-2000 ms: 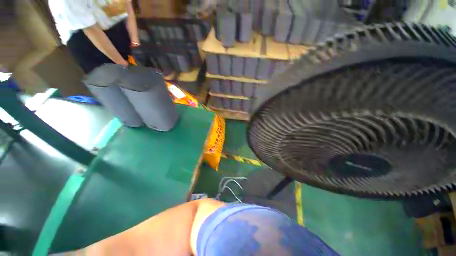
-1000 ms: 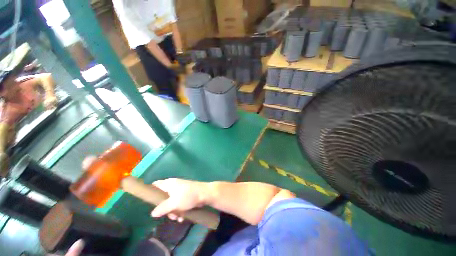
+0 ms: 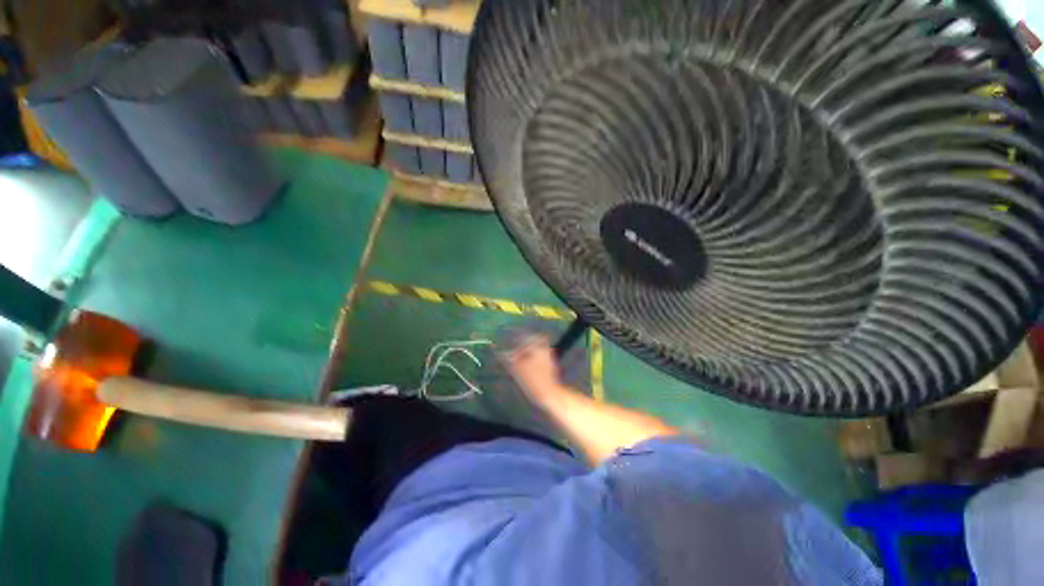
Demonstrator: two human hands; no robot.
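Observation:
The soft-face mallet [image 3: 82, 380] lies on the green bench at the left, its orange head near the conveyor side and its wooden handle reaching over the bench edge. No hand is on it. My right hand [image 3: 532, 364] is blurred, below the fan over the floor near the fan base; whether it holds anything cannot be told. My left hand is out of the picture. A dark end cap [image 3: 172, 547] lies on the bench at the bottom left. Two grey speaker housings [image 3: 189, 126] stand side by side at the bench's far end.
A large black pedestal fan [image 3: 653, 246] fills the upper right. A white cord [image 3: 453, 369] lies on the green floor by its base. Palletised grey housings [image 3: 421, 115] stand behind the bench. A blue plastic stool or crate [image 3: 916, 527] and cardboard boxes are at the lower right.
The mallet, held in my right hand a second ago, now lies on the bench. My right hand has moved out to the right and down beside the fan pole. The view has turned down and right.

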